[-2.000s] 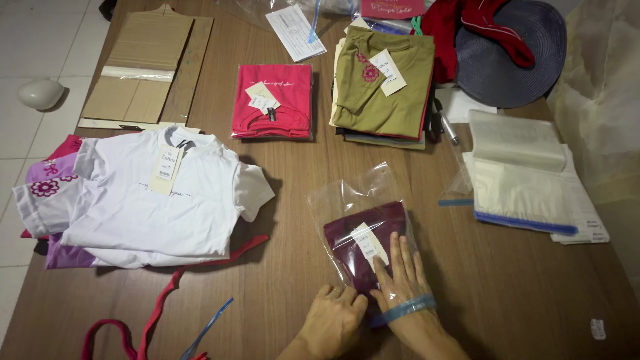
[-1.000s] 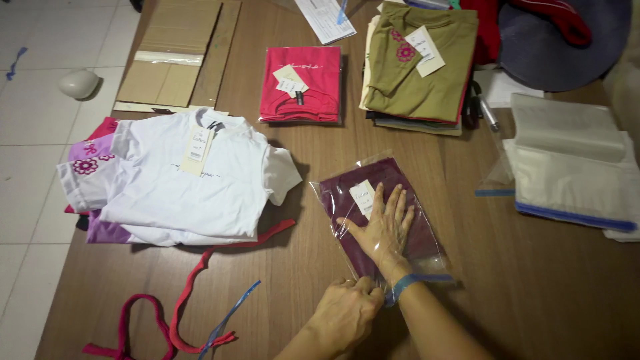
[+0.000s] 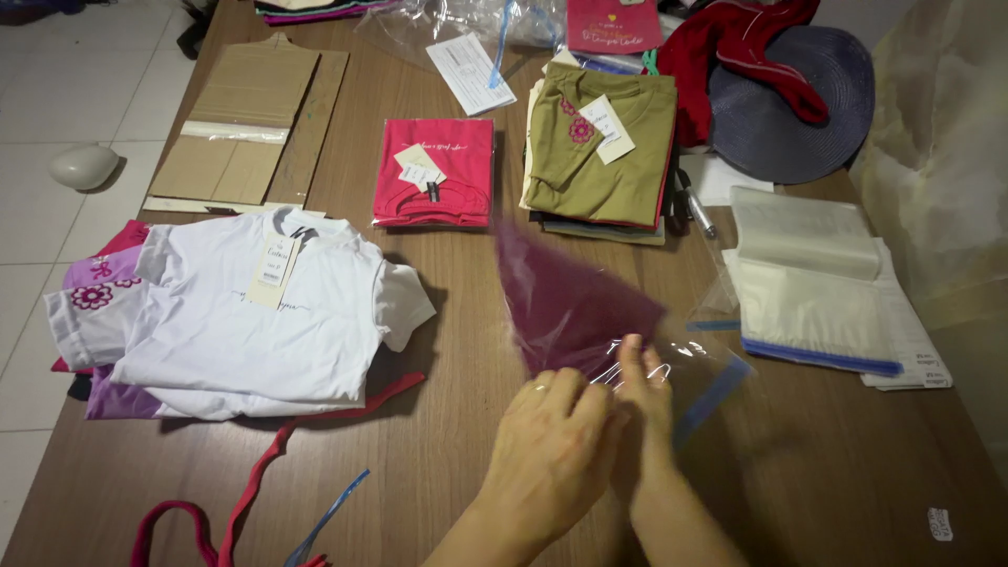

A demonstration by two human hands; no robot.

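A folded maroon garment in a clear plastic bag is tilted above the wooden table, its tag out of sight. My left hand grips the bag's near edge with curled fingers. Close against it on the right, my right hand holds the bag between thumb and fingers. The bag's blue-edged flap sticks out to the right of my right hand. Left of the hands lies a pile of shirts with a white T-shirt on top. A bagged red shirt lies beyond the maroon garment.
A stack topped by an olive T-shirt lies behind, near a pen and a blue woven hat. Clear bags are stacked at right. Cardboard sheets lie back left; red fabric strips and a blue strip lie near left.
The maroon garment in its bag lay flat under my right hand; now it is lifted and turned. My right hand has left its top and grips the near side beside my left hand.
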